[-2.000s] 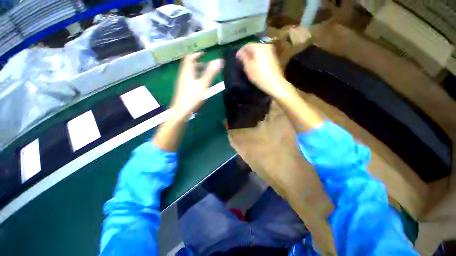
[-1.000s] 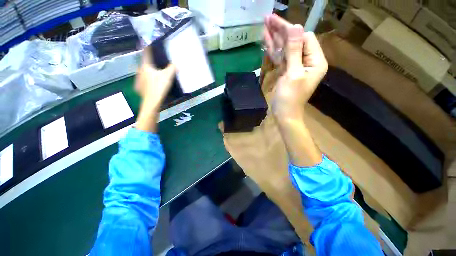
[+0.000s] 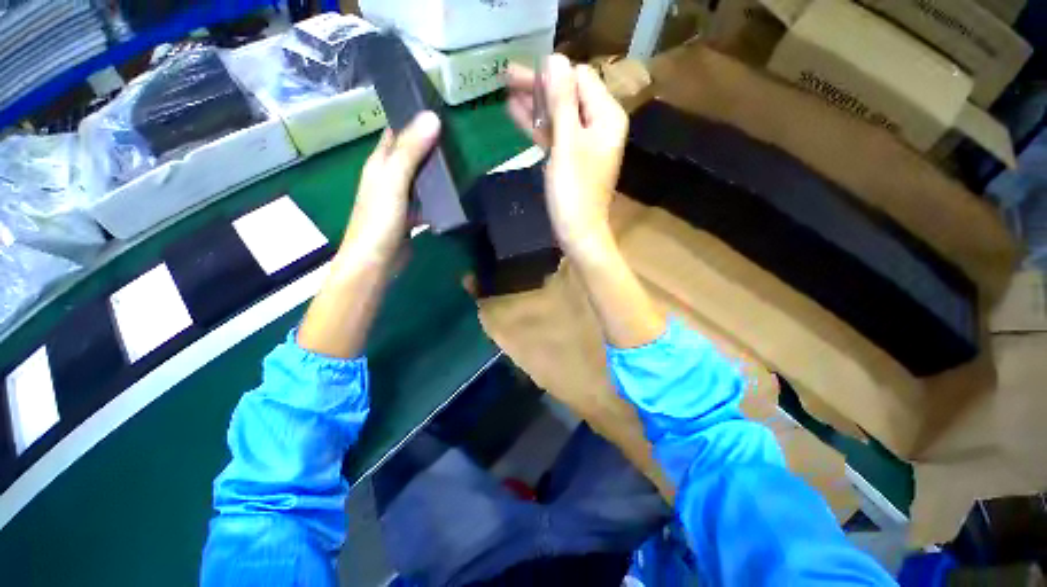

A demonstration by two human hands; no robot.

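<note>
My left hand [image 3: 385,201] holds a slim black gift box [image 3: 416,132] tilted above the green belt, its narrow side towards me. My right hand [image 3: 583,143] is raised to the right of it, apart from the box, fingers bent together. A thin dark shape shows at its fingertips, too blurred to name. A short black box stack [image 3: 517,235] stands between the hands at the belt edge, on the torn carton flap [image 3: 597,333]. Laid-out boxes line the far side of the belt at left, black areas alternating with white rectangles [image 3: 152,312].
The master carton [image 3: 987,247] at right holds a long black row of packed boxes [image 3: 804,235]. White bins [image 3: 195,184] with plastic-bagged black parts stand behind the belt [image 3: 425,327]. Brown SKYWORTH cartons [image 3: 867,75] are at the upper right, a blue rack rail [image 3: 115,52] at the upper left.
A second ago my left hand's box showed a large white face; now its dark narrow side shows. My right hand has moved left, nearer the box. The view has shifted slightly.
</note>
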